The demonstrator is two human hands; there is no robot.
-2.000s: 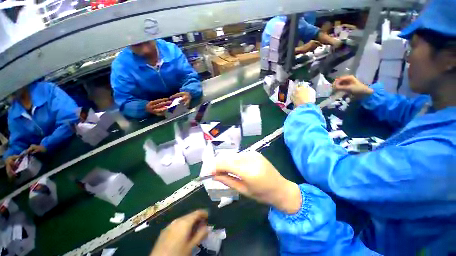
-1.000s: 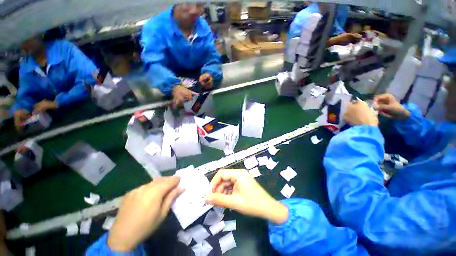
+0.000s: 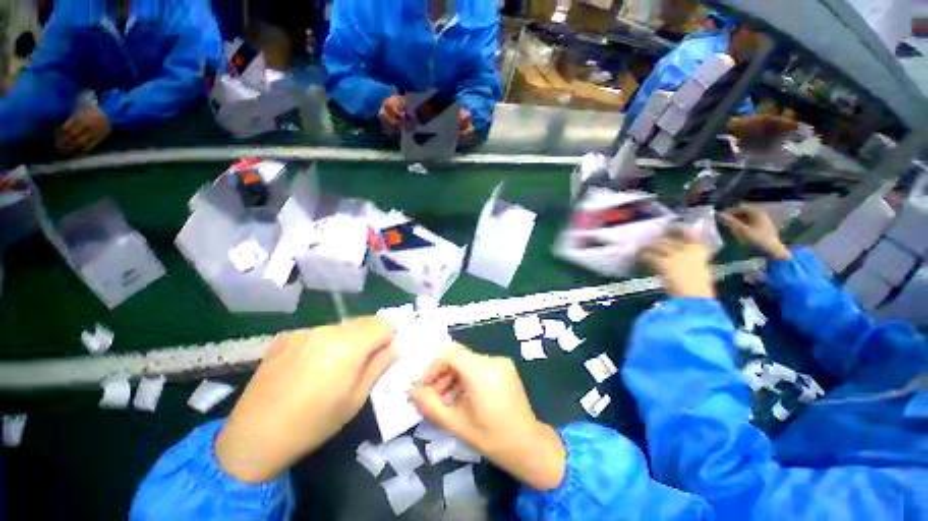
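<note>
A white folding carton [image 3: 399, 399] is held upright in front of me, just on my side of the belt edge rail. My left hand [image 3: 310, 392] grips its left and upper side. My right hand [image 3: 486, 407] is at its right side with thumb and index finger together against or just over the carton face. Whether a slip is pinched in my right fingertips cannot be told. Several small white slips [image 3: 404, 490] lie on the dark worktop right below the carton.
Open cartons [image 3: 244, 275] stand on the green belt [image 3: 387, 193] beyond the rail [image 3: 204, 356]. More slips [image 3: 530, 328] lie along the rail. A person's blue sleeve [image 3: 677, 392] is close on the right, hands at another carton. People sit across the belt. Stacked cartons [image 3: 865, 229] stand far right.
Two seconds ago my hands were apart; since one second ago both have stayed at the carton, now tilted steeper. The view has turned right and down. The neighbour's carton has moved over the belt.
</note>
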